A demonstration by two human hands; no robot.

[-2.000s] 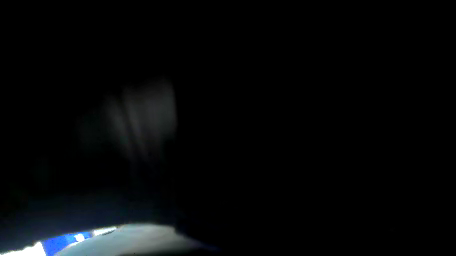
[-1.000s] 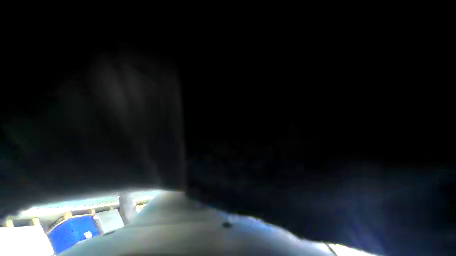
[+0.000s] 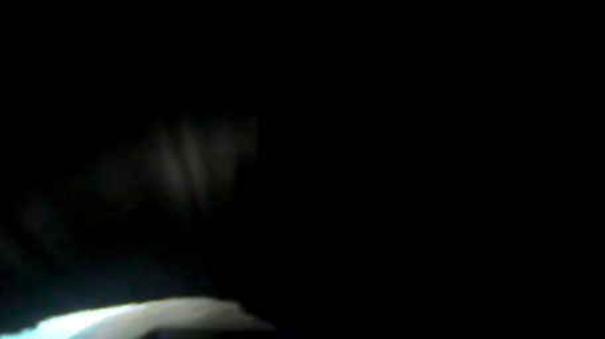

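Note:
A large dark shape (image 3: 398, 165) blocks nearly the whole head view; I cannot tell what it is. Faint greyish streaks (image 3: 192, 159) show in it left of centre. A pale, blurred curved surface (image 3: 192, 312) shows along the bottom edge, left of centre, with a dark patch at its lower rim. I cannot tell what that surface is. Neither my left hand nor my right hand is in view. No held or worked thing can be made out.
A bright white to pale blue strip (image 3: 79, 321) shows at the bottom left. Its details are lost in glare. Nothing else of the surroundings can be made out.
The gap at the bottom opened wider one second ago and has narrowed again. The blue box-like thing at the lower left is no longer in view.

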